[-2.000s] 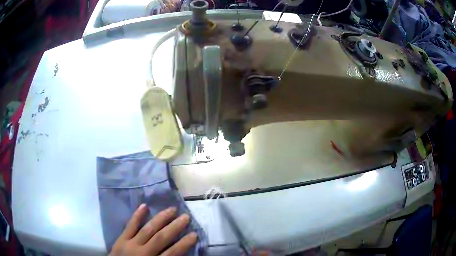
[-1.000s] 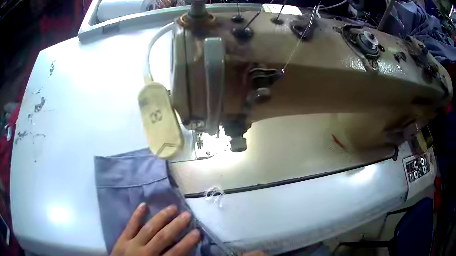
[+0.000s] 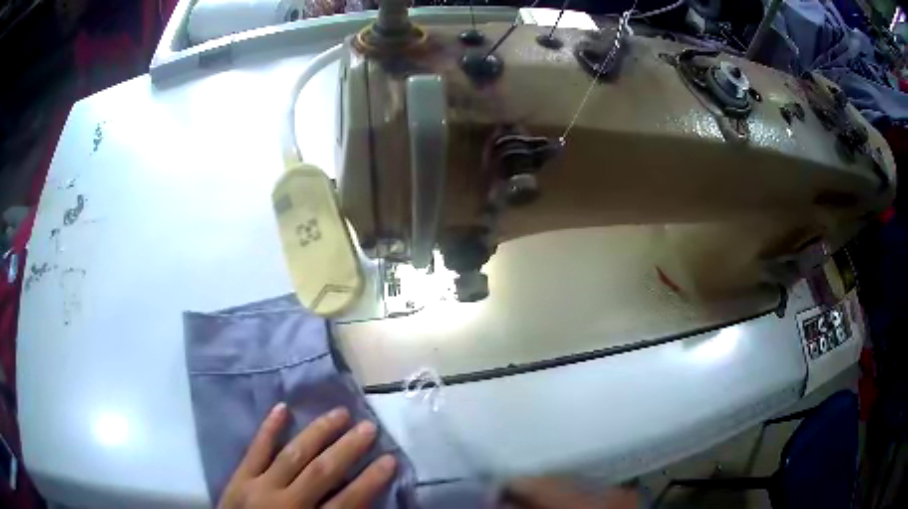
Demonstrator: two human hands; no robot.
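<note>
A grey-blue garment piece (image 3: 254,343) with a seamed band along its top edge lies on the table, left of and below the needle area. My left hand (image 3: 309,462) rests flat on it, fingers slightly apart, pressing without gripping. My right hand (image 3: 567,494) is blurred and cut off by the bottom edge, right of the cloth. A faint blurred streak extends up-left from it; whether it holds something is unclear. A small tangle of white thread (image 3: 424,388) lies by the machine bed's front edge.
The cream sewing machine (image 3: 637,149) spans the upper right, its needle area lit brightly. A pale yellow oval unit (image 3: 317,239) hangs left of the needle. A small red mark or object shows under the arm. A control panel (image 3: 824,333) and blue chair (image 3: 821,452) are at right.
My right hand shows more at the bottom edge and is further right. The thin dark tool seen beside it two seconds ago is now only a faint blur. My left hand stays on the cloth.
</note>
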